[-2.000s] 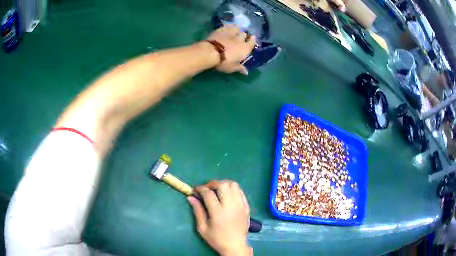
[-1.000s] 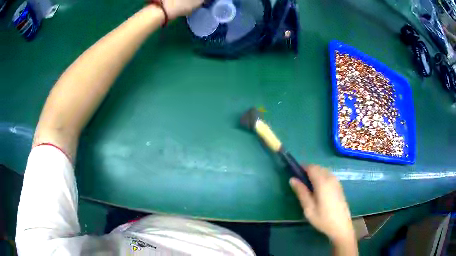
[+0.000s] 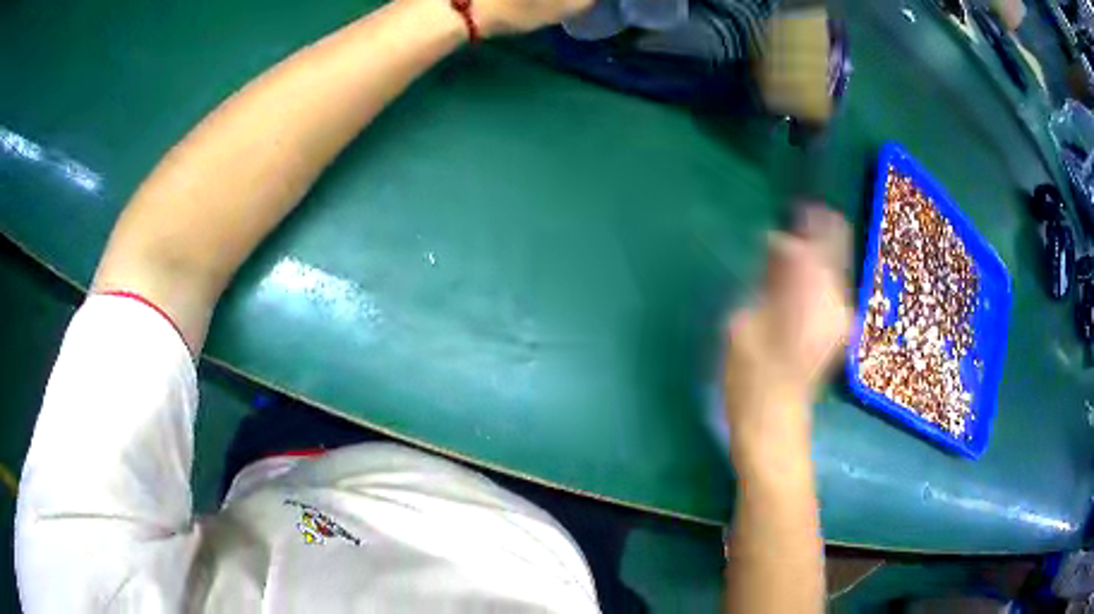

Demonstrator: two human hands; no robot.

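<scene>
A dark fan with pale translucent blades [image 3: 654,12] is at the top edge, partly cut off. My left hand [image 3: 528,12] is at the fan's left side, cut off by the top edge; its fingers are mostly hidden. My right hand [image 3: 801,288] is blurred and shut on the hammer [image 3: 801,72], whose head overlaps the fan's dark base in view. Whether the head touches it cannot be told. A blue tray [image 3: 993,348] holding many small copper and silver metal bits [image 3: 924,288] is right of my right hand.
The green bench [image 3: 480,288] has a curved near edge, with my shirt front just below it. Black bundled parts [image 3: 1056,240] lie beyond the tray at the far right. Clutter shows at the upper right corner.
The hammer has swung up and away from me, from the open bench to the fan's base. The view has shifted, so the fan is now more cut off.
</scene>
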